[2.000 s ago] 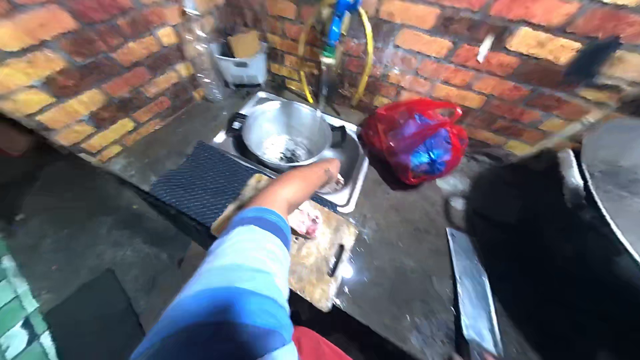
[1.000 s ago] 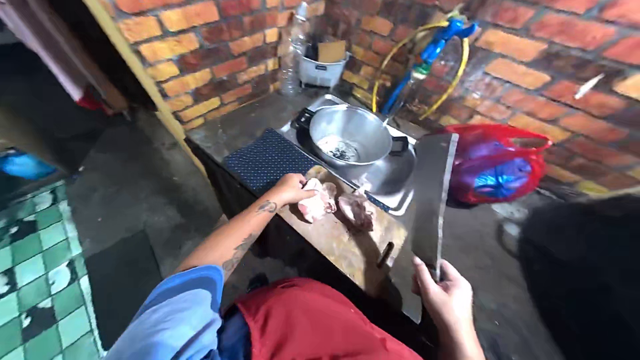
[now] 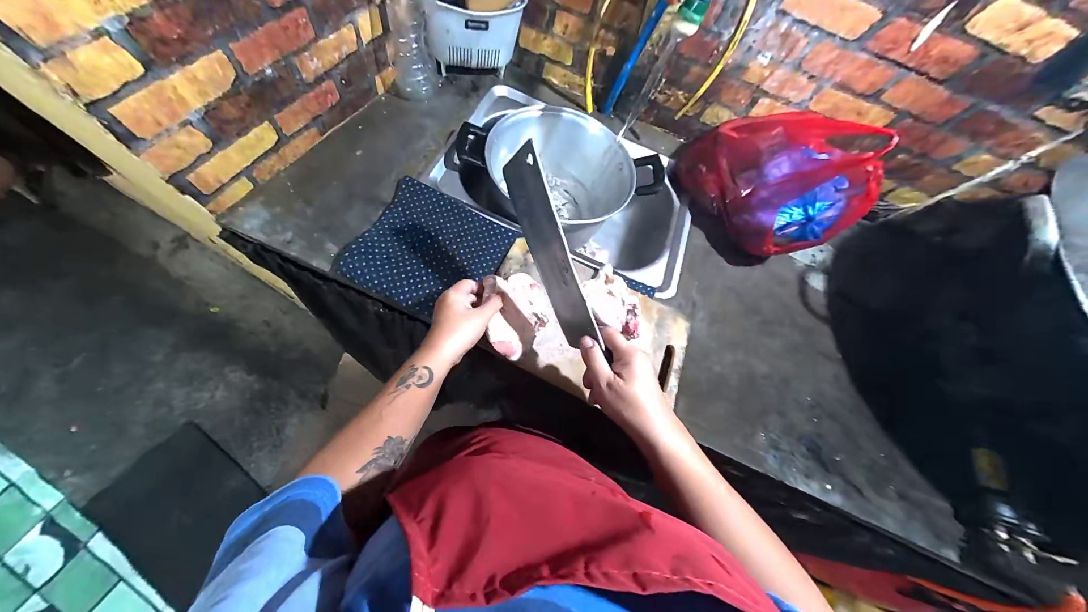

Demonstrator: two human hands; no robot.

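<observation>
My right hand (image 3: 625,378) grips the handle of a wide-bladed knife (image 3: 544,242), its blade raised above the wooden cutting board (image 3: 552,374) and pointing up toward the pot. My left hand (image 3: 463,319) pinches the left edge of a piece of raw meat (image 3: 510,319), probably chicken, at the board's left side. Another raw piece (image 3: 614,302) lies right of the blade. Behind the board, a metal pot (image 3: 595,166) with black handles stands over the sink (image 3: 671,246); clear liquid seems to lie in it. The blade hides part of the board and pot.
A dotted dark cloth (image 3: 425,242) lies left of the board. A red plastic bag (image 3: 765,178) sits right of the sink. Beyond are a clear bottle (image 3: 412,51), a grey basket (image 3: 476,38), yellow and blue hoses, and a brick wall. A large dark vessel (image 3: 943,340) stands at right.
Two seconds ago the knife lay on the counter at right; a second ago my right hand held it upright right of the board. Now its blade is over the board. My left hand stays at the meat.
</observation>
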